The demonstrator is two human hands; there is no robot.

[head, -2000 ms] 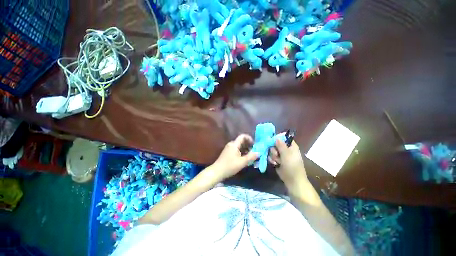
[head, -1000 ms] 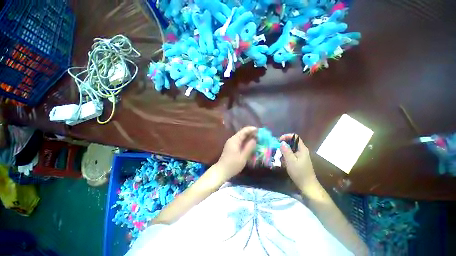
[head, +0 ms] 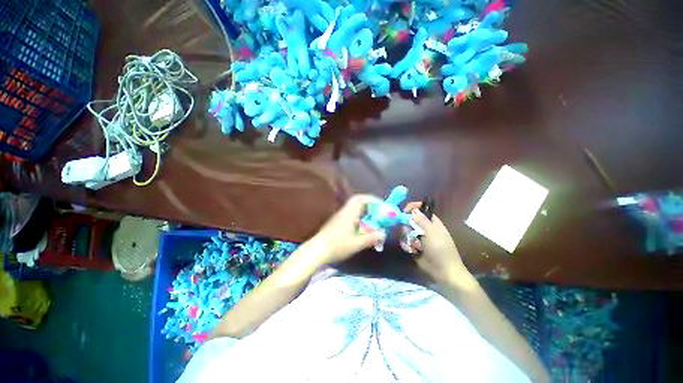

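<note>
A small light blue plush toy (head: 388, 213) with pink spots is held above the near edge of the brown-covered table. My left hand (head: 350, 230) grips it from the left side. My right hand (head: 432, 241) is close on its right side, with a small dark tool (head: 427, 210) tucked in it, its black tip pointing up. The fingertips of my right hand are at or very near the toy; whether they touch it is unclear.
A heap of blue toys (head: 314, 67) lies at the far side. A tangled cable (head: 142, 105) and mesh crate (head: 45, 71) are upper left. A toy-filled blue bin (head: 159, 299) is lower left. A white pad (head: 508, 209), thin stick (head: 597, 168) and blurred toys (head: 663, 219) are right.
The toy has been turned over and about between my hands, its pink parts shifting in and out of sight. The whole view has shifted slightly.
</note>
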